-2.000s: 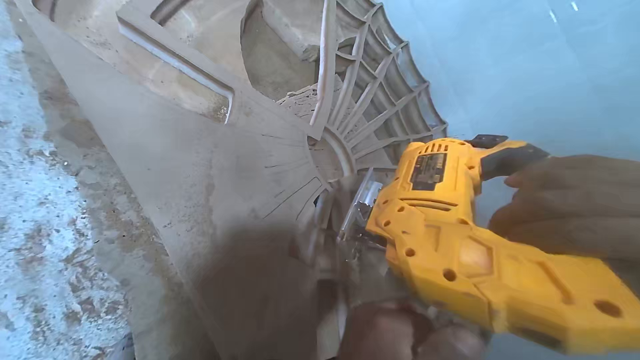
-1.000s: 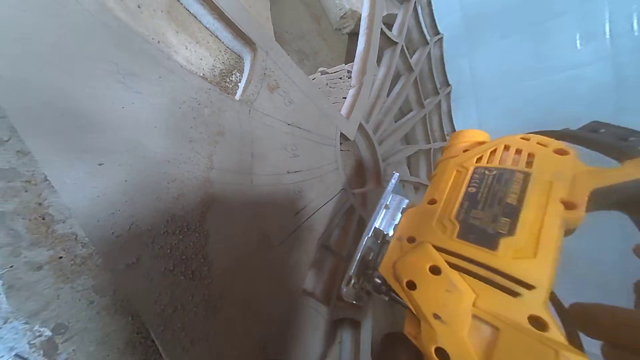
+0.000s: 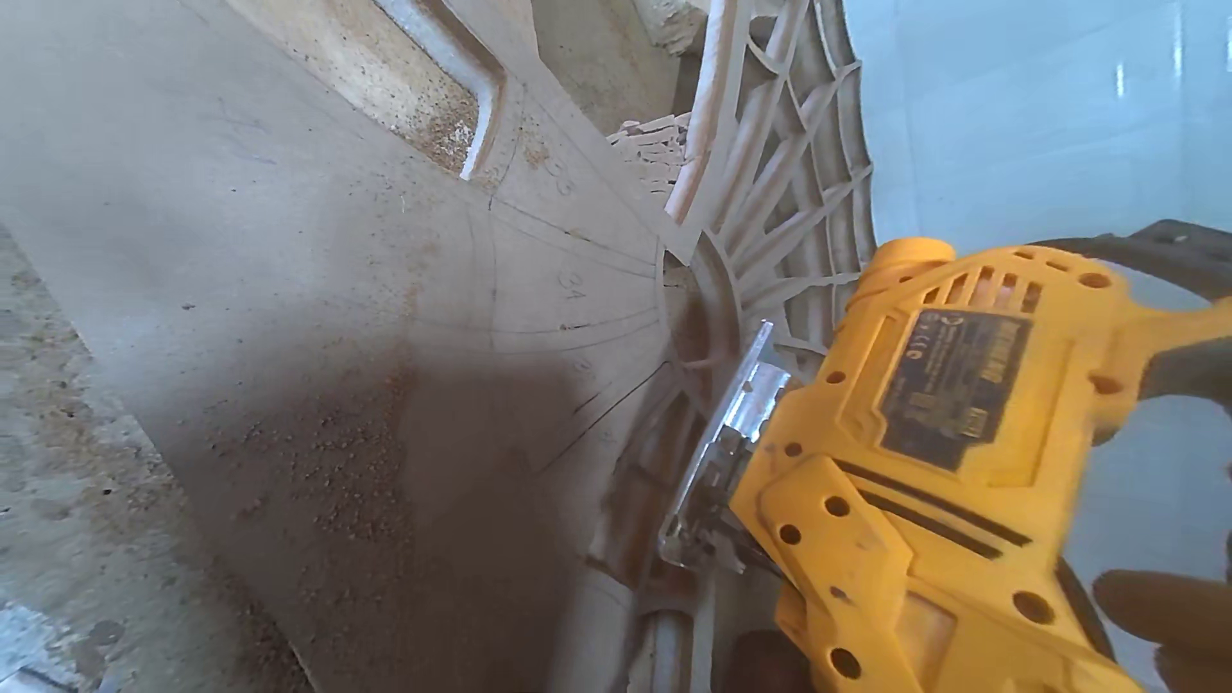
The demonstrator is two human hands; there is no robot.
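A yellow jigsaw fills the right side, tilted, with its metal base plate facing the board. Fingers of my right hand show at the lower right edge beside the tool body; the rest of the hand is mostly out of frame. A dark, blurred part of my left hand shows low under the jigsaw; its grip is hidden. Left of the base plate lies a flat fibreboard-like panel with pencilled curves, numbers and a dark cut-like line. The blade cannot be made out.
A web-like cut lattice joins the panel at the upper middle. Sawdust lies on the shaded panel. A cut-out slot is at the top. Rough, stained ground is at left, and a pale bluish smooth surface at upper right.
Two seconds ago the jigsaw's base was against the lattice edge with both hands more in view; the tool now appears drawn back from it, larger and nearer. The view has shifted.
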